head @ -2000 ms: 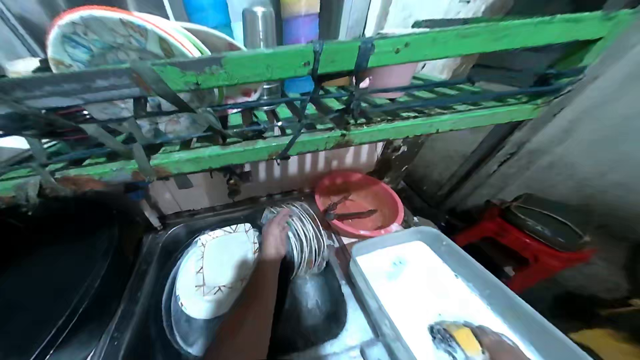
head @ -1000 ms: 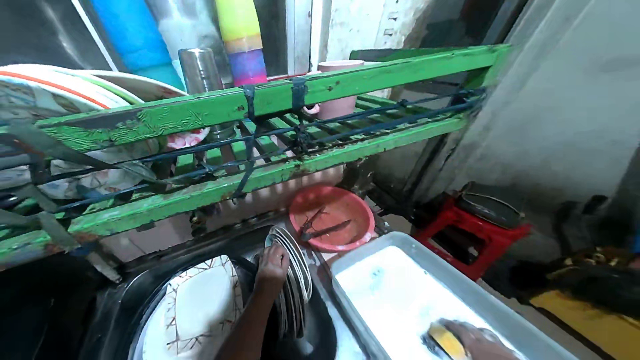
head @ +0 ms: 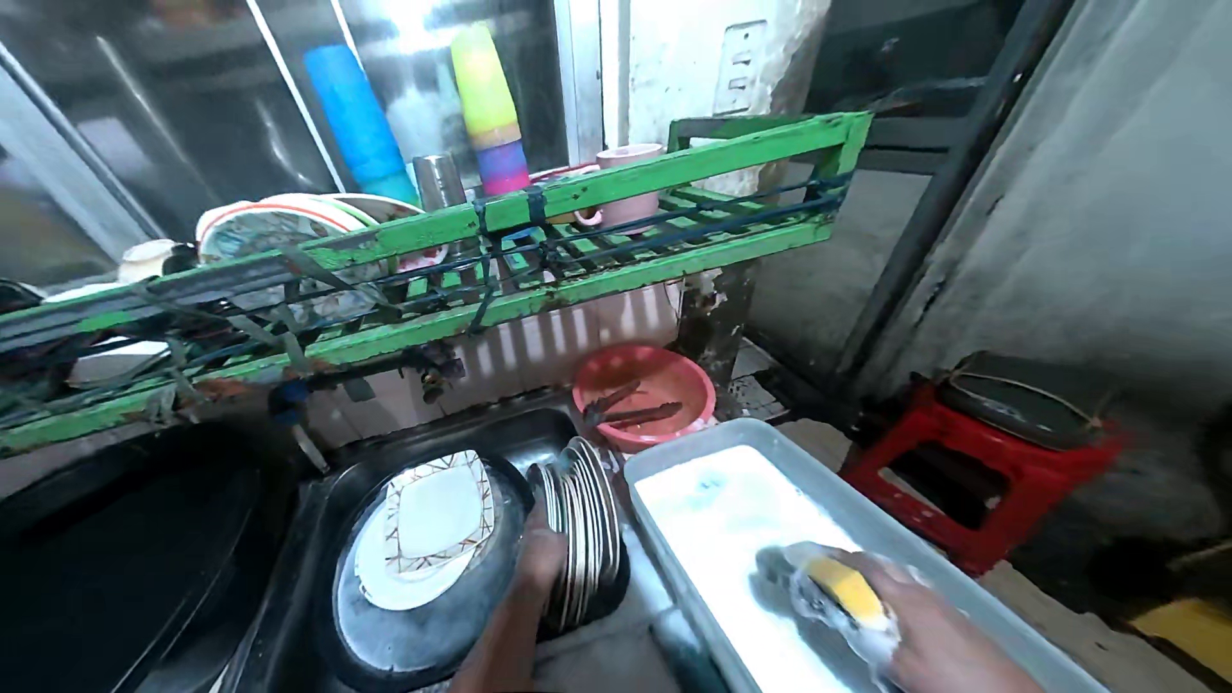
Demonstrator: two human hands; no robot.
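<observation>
My left hand (head: 545,551) is at the left side of plates standing on edge (head: 589,529) in the dark sink (head: 318,539); its fingertips are partly hidden, so its hold is unclear. Left of it, a square patterned plate (head: 438,508) lies on a round white plate (head: 409,589), over a large round dish with grey water. On the right, my right hand (head: 890,602) grips a yellow sponge (head: 849,589) with wet, foamy mesh around it, over a grey plastic tub (head: 770,438) of white suds.
A green slatted rack (head: 577,279) crosses above the sink, holding plates, cups and a pink mug (head: 630,183). Behind the tub, a red basin (head: 664,361) holds dark utensils. A red stool (head: 972,481) stands at right, a large black pan (head: 125,558) at left.
The view has shifted, showing more of the rack's right end. My right hand stays over the tub with the sponge; my left hand remains beside the standing plates.
</observation>
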